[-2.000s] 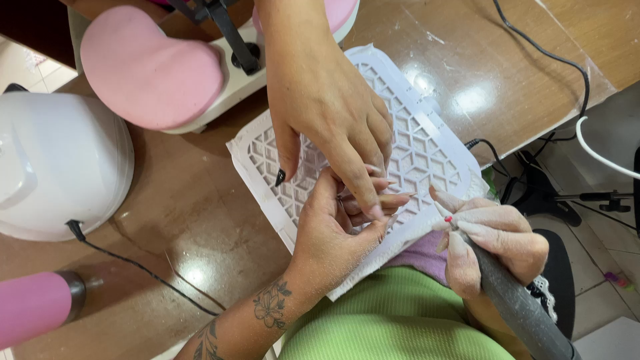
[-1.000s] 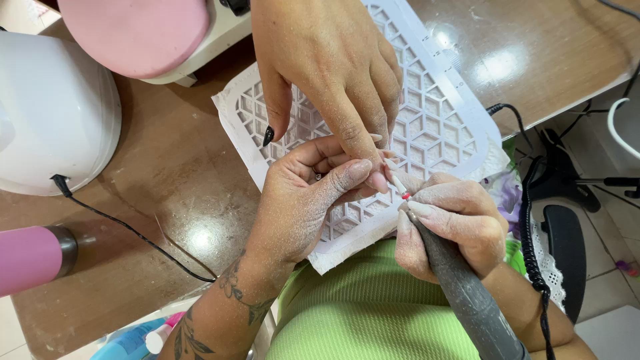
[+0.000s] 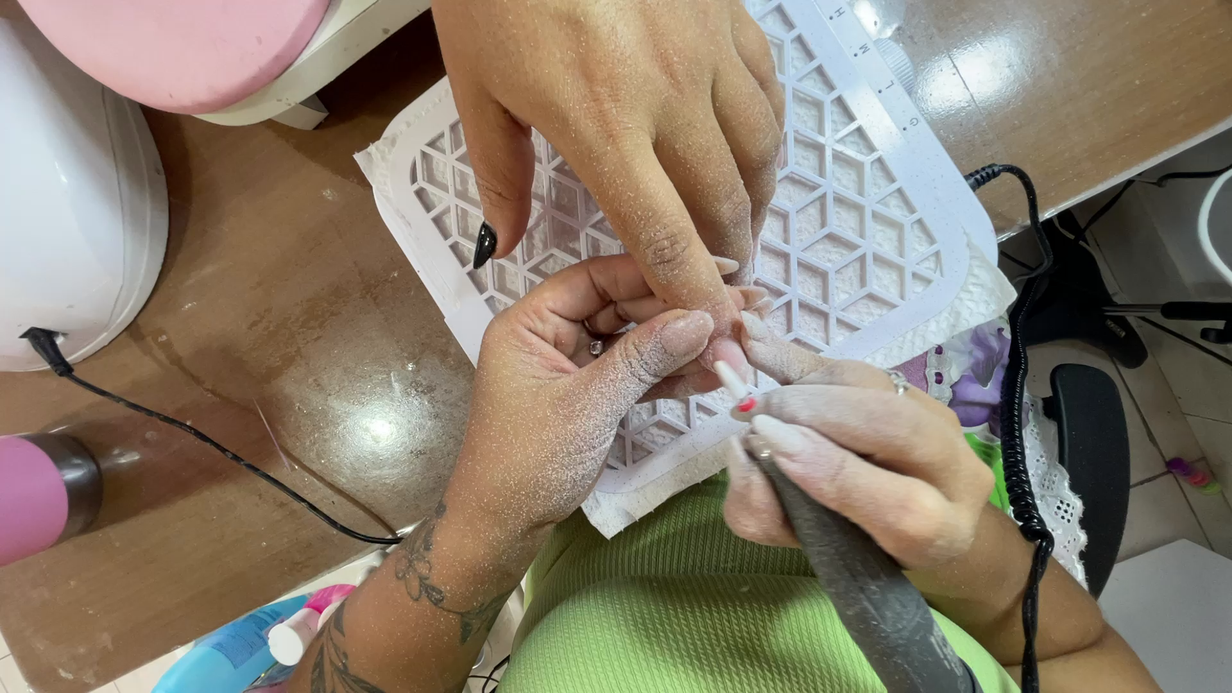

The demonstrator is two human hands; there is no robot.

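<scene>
My left hand point(image 3: 587, 375), dusted with white powder, grips the index fingertip of another person's hand point(image 3: 626, 135), which reaches in from the top. My right hand point(image 3: 866, 433) holds a dark grey electric nail drill handpiece point(image 3: 857, 568) like a pen, with its tip near that finger's long pale nail point(image 3: 731, 377). Fine white dust covers the fingers of both my hands. The other person's thumb bears a black nail point(image 3: 484, 244). Beneath the hands lies a white dust collector with a geometric lattice grille point(image 3: 818, 241).
At the left stand a white nail lamp point(image 3: 67, 192) with a black cable point(image 3: 221, 448) and a pink bottle point(image 3: 38, 496). A pink padded rest point(image 3: 183, 43) is at the upper left. The handpiece's coiled black cord point(image 3: 1017, 423) runs down the right side, beside a black chair part point(image 3: 1092, 462).
My right hand has brought the handpiece from beside the other person's hand to the held finger's nail. My left thumb now presses against that fingertip. The view has moved closer.
</scene>
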